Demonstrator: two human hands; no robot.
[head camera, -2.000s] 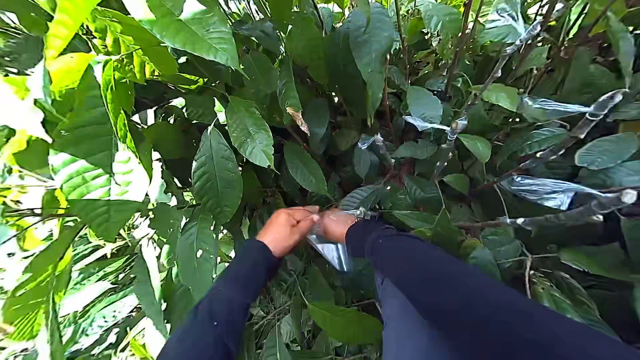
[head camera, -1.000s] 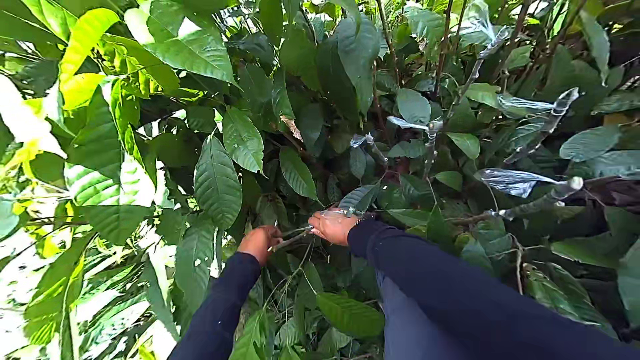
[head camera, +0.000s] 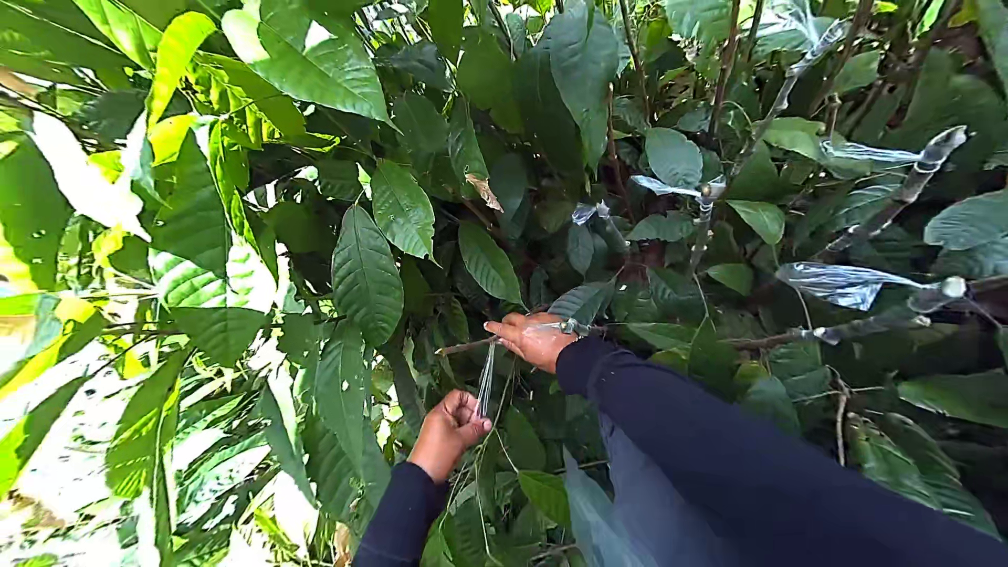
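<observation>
My left hand [head camera: 450,431], low in the middle of the view, pinches the lower end of a clear plastic strip [head camera: 487,376]. The strip is drawn taut from a thin brown branch [head camera: 466,346] just above. My right hand [head camera: 535,339] is around that branch, up and to the right of my left hand, with its fingers pointing left and the branch's tip sticking out past them. Clear plastic also shows on the back of the right hand, near a pale cut stub [head camera: 568,324]. The palm side of the right hand is hidden.
Cut branches wrapped in clear film stand at the right, one with a loose plastic tail [head camera: 846,283] and another higher up [head camera: 917,177]. A smaller wrapped stub [head camera: 705,193] is nearer the middle. Broad green leaves [head camera: 368,272] crowd around the hands, with sunlit foliage at the left.
My left hand has moved down and away from the branch, and the plastic strip now stretches between them. My right hand stays at the branch.
</observation>
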